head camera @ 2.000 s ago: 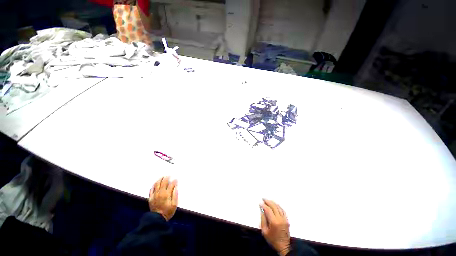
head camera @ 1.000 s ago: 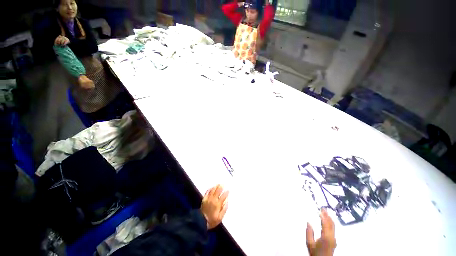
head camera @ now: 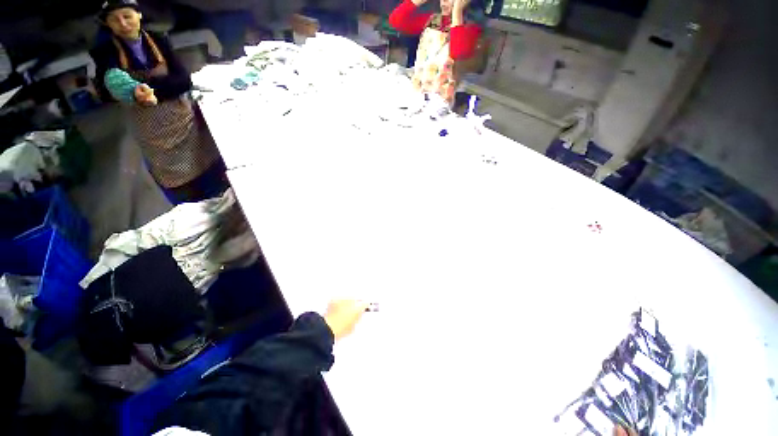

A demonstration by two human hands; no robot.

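My left hand [head camera: 345, 318] reaches over the table's near-left edge. A small dark item [head camera: 373, 307], which looks like part of the thread snips, shows at its fingertips; the rest may be hidden, and I cannot tell if it is gripped. A bunch of hang tags [head camera: 653, 368], black strips with white labels in shiny clear plastic, lies at the bottom right of the white table [head camera: 409, 230]. My right hand [head camera: 624, 431] is nearly all cut off by the bottom edge, beside or over the tags.
Pale garments [head camera: 316, 72] are heaped at the table's far end. A person in a checked apron [head camera: 175, 140] stands on the left, another with red sleeves [head camera: 435, 64] behind the heap. Blue crates [head camera: 64, 255] and a black square seat or cushion [head camera: 141, 294] are at left.
My left hand has moved forward to where the snips lay. The tags now appear lower and more spread lengthwise, with my right hand mostly out of view. The view has turned left since the first frame.
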